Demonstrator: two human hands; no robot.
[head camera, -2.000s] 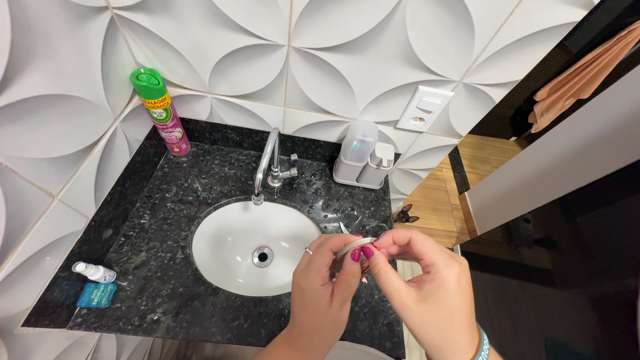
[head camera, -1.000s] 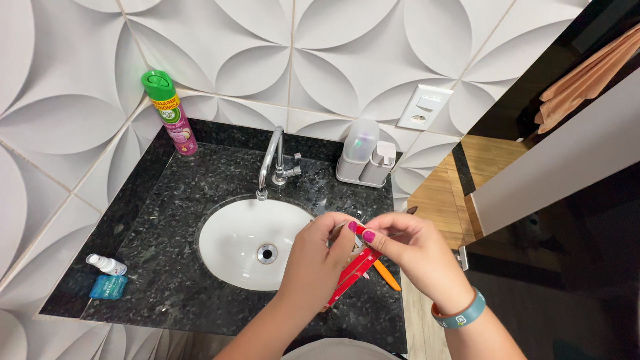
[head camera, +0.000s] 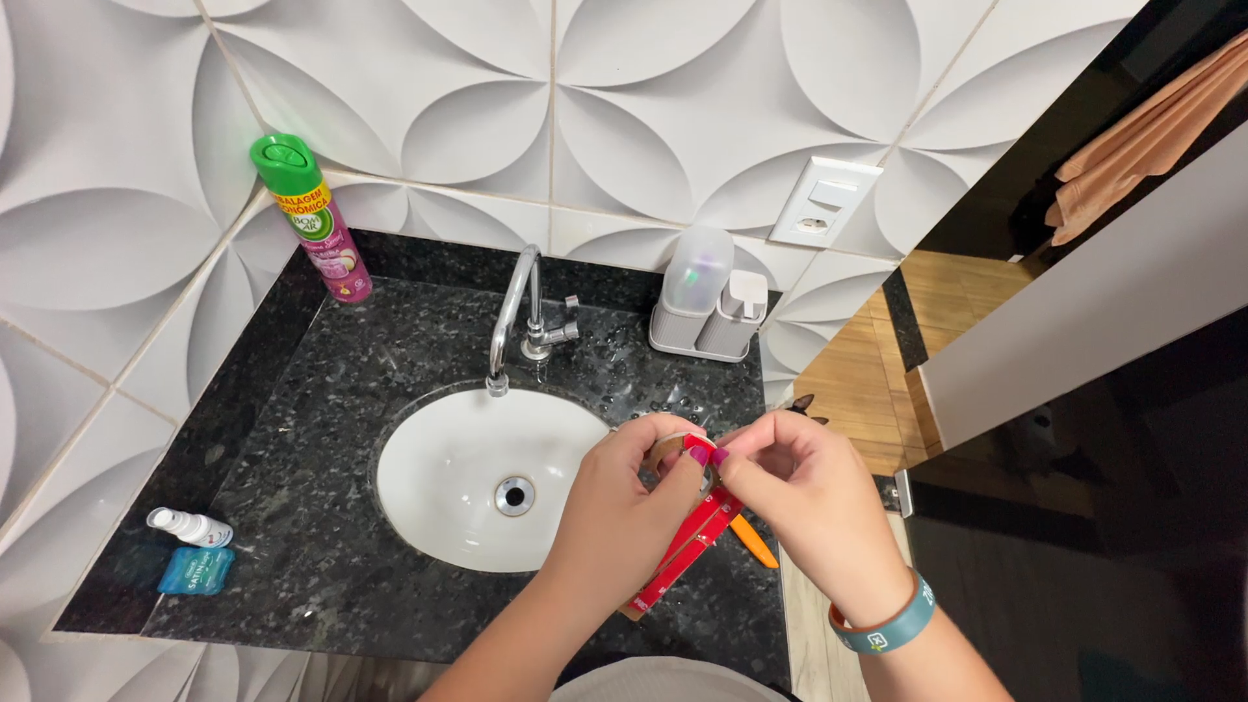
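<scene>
My left hand (head camera: 634, 497) holds a small roll of tape (head camera: 667, 450) with a brown core, its fingers around the ring. The thumb and fingertips of my right hand (head camera: 799, 487) pinch at the red and white edge of the roll, touching my left fingertips. Below the hands, a red card strip (head camera: 687, 554) lies on the black granite counter, partly hidden by my left hand. An orange handle (head camera: 754, 542) lies beside it on the right; the tool's other end is hidden.
A white oval sink (head camera: 439, 487) with a chrome faucet (head camera: 514, 312) is left of my hands. A soap dispenser set (head camera: 704, 302) stands behind. An air freshener can (head camera: 317, 224) stands back left; a white bottle (head camera: 190, 527) and blue floss container (head camera: 196, 570) lie front left.
The red strip and orange handle, hidden two seconds ago, now show beneath my hands. Both hands remain together in front of the sink.
</scene>
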